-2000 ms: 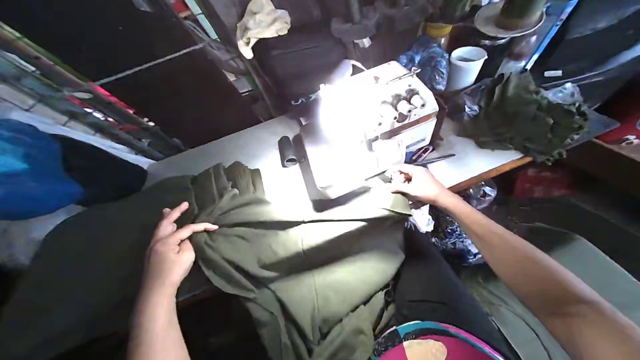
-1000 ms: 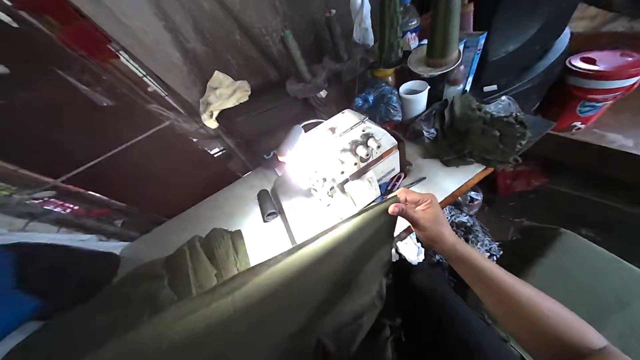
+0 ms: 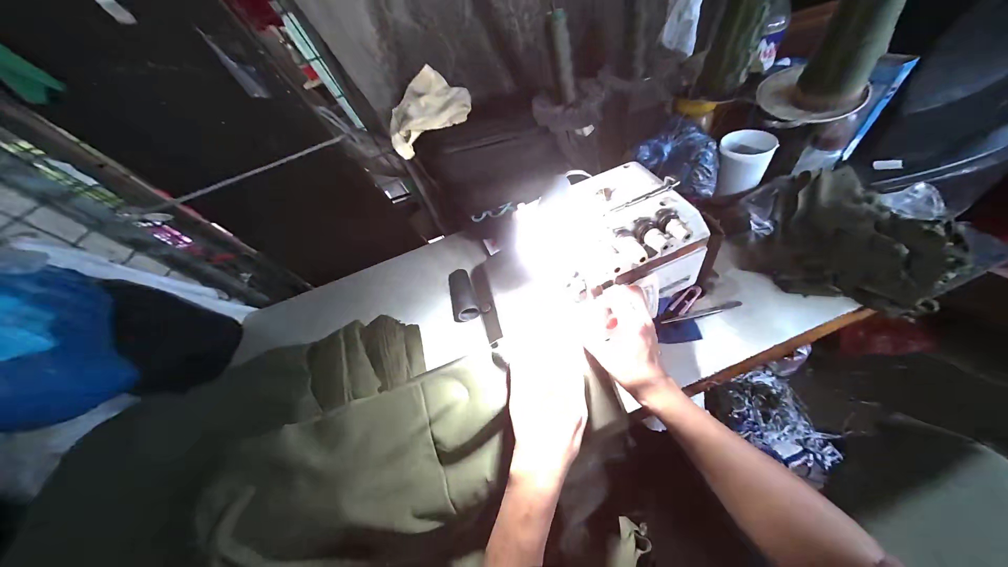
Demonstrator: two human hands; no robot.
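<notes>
Olive-green fabric (image 3: 370, 457) spreads over the left and front of the white table and runs up to a white sewing machine (image 3: 669, 213) with several tension knobs. My left hand (image 3: 547, 386) lies on the fabric just in front of the machine, its fingers washed out by the lamp's glare. Close to the machine's needle area is my right hand (image 3: 626, 335), with bent fingers; glare hides what they touch. A dark tube (image 3: 463, 296) lies on the table left of the machine. Scissors with pink handles (image 3: 685, 302) and a thin metal tool (image 3: 713, 311) rest right of my right hand.
Crumpled dark green fabric (image 3: 858, 236) is heaped at the table's right end. Behind it stand a white cup (image 3: 744, 165), a blue plastic bag (image 3: 681, 157) and large green thread cones (image 3: 850, 55). A blue bundle (image 3: 63, 346) sits at far left. The table's wooden edge (image 3: 780, 350) runs along the right front.
My left hand, out of view one second ago, is now on the fabric before the machine. My right hand has moved from the fabric's raised edge to the needle area. The fabric is lowered.
</notes>
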